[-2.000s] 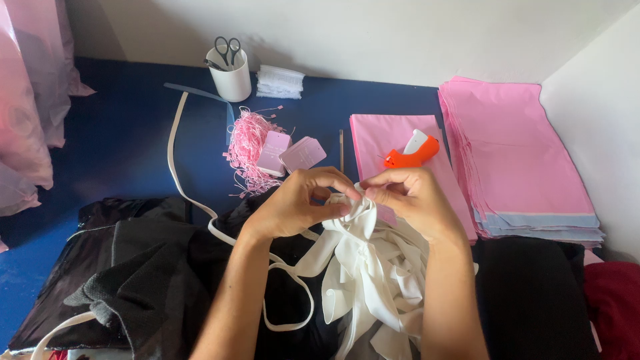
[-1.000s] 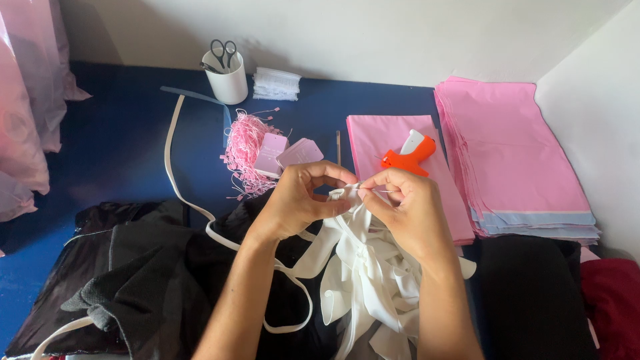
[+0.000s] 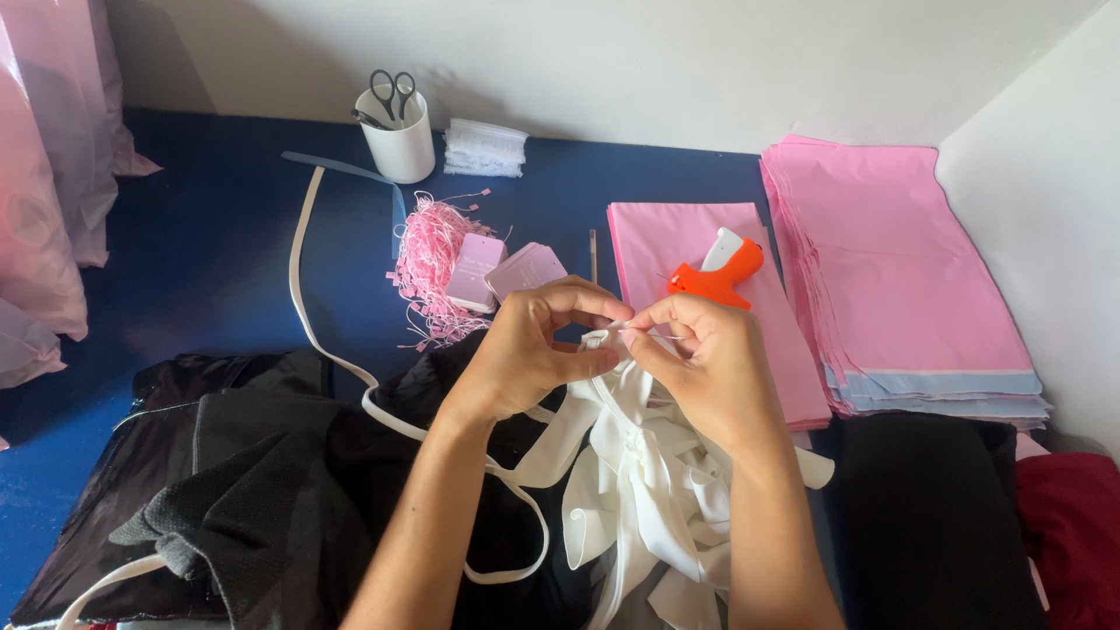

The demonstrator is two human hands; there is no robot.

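My left hand pinches the upper end of a bunch of white fabric strips between thumb and fingers. My right hand meets it at the same spot, thumb and forefinger closed on a thin light thread or needle-like piece whose end shows beside the fingers. The strips hang down between my forearms over black fabric. Just beyond my right hand, an orange and white tagging gun lies on a stack of pink bags. A pile of pink tag strings and lilac card tags lie beyond my left hand.
A white cup with scissors and a white bundle stand by the wall. A larger pink bag stack is at right, with black cloth and dark red cloth nearer. Black garments and a cream strap lie left.
Both hands stay together at the top of the white strips, with small shifts of the fingers. The things on the table have not plainly moved.
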